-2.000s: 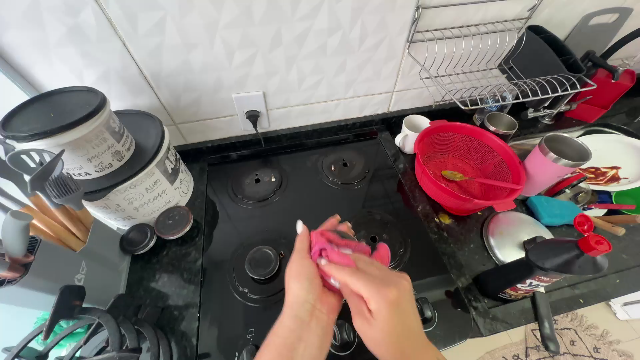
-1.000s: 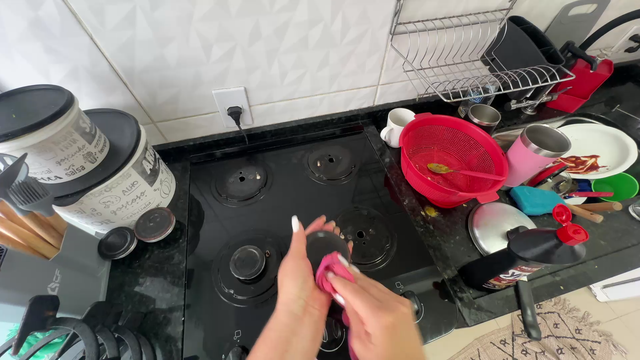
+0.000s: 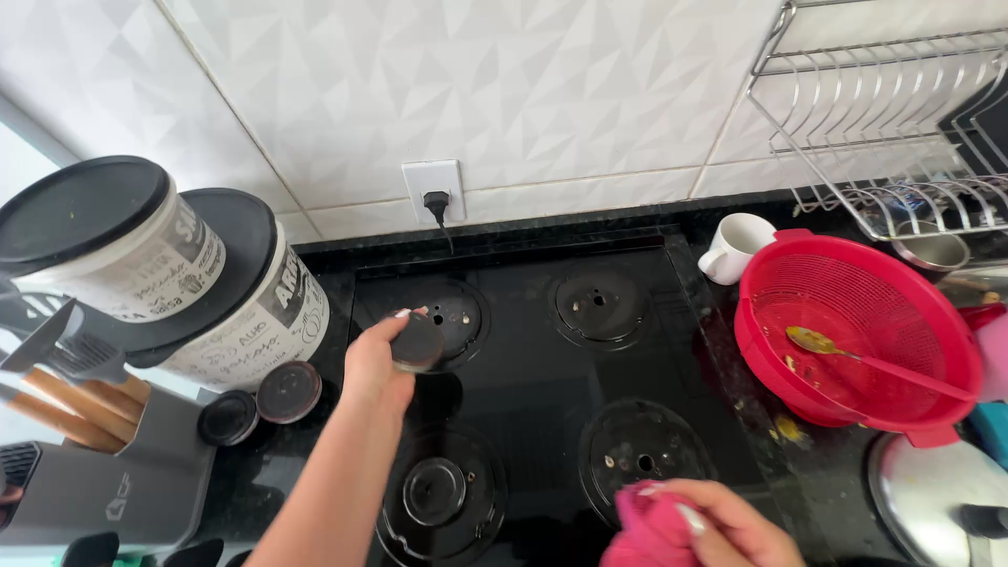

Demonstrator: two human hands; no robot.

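Observation:
My left hand [image 3: 379,364] grips a round dark burner cap [image 3: 416,341] by its edge, above the back left burner base [image 3: 453,321] of the black glass cooktop [image 3: 535,394]. My right hand [image 3: 728,524] holds a bunched pink cloth [image 3: 654,529] near the front right burner base [image 3: 646,445]. Another burner cap [image 3: 434,491] sits at the front left burner. The back right burner base [image 3: 600,305] is uncovered. Two more round burner caps, one brownish [image 3: 289,391] and one black [image 3: 227,417], lie on the counter left of the cooktop.
Left stand two lidded canisters [image 3: 260,331] and a grey utensil holder [image 3: 157,472]. Right are a white mug [image 3: 736,248], a red colander [image 3: 858,331] with a spoon [image 3: 874,362], and a metal lid [image 3: 929,488]. A wire dish rack [image 3: 882,142] hangs above; a plug [image 3: 436,203] is in the wall.
My hands were together over the front of the cooktop with the cloth against the burner cap. Now they are apart, the left farther back and left with the cap, the right with the cloth.

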